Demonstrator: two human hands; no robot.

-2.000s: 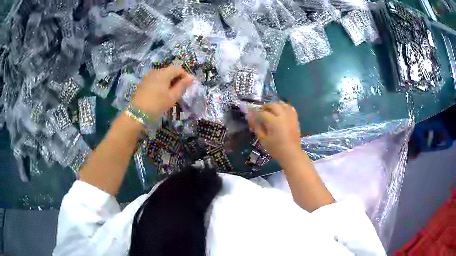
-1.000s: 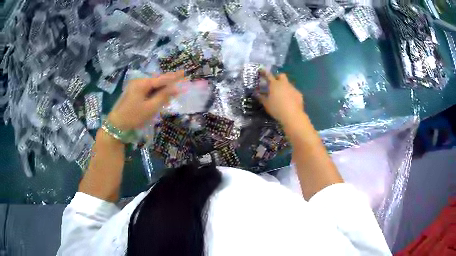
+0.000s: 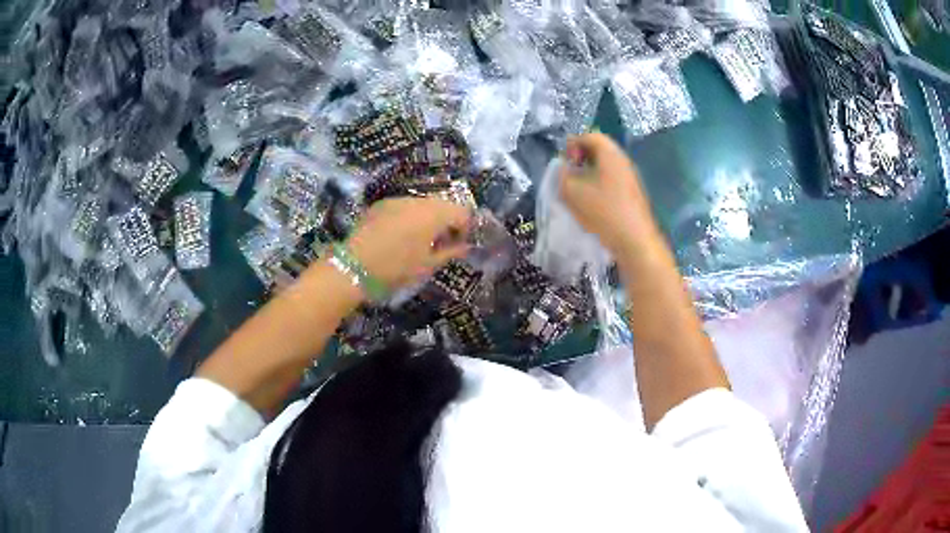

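Observation:
My right hand (image 3: 609, 198) is shut on a whitish, cloudy small plastic bag (image 3: 563, 234) that hangs below its fingers; no dark rows show in it. My left hand (image 3: 406, 245), with a bracelet at the wrist, is over the loose modules, fingers pinched at a blurred clear bag (image 3: 492, 242). Loose dark circuit board modules (image 3: 380, 137) with gold spots lie above my left hand. More loose modules (image 3: 547, 312) lie between my arms, one with a silver block. My left hand and forearm hide part of them.
A heap of bagged modules (image 3: 104, 94) covers the back and left of the green table (image 3: 719, 187). A filled flat pack (image 3: 865, 115) lies far right. A large clear waste bag (image 3: 771, 333) hangs at the right edge. Red items (image 3: 906, 489) are lower right.
My left hand has moved right, over the loose modules. My right hand has come up and right from the modules and now holds a whitish bag.

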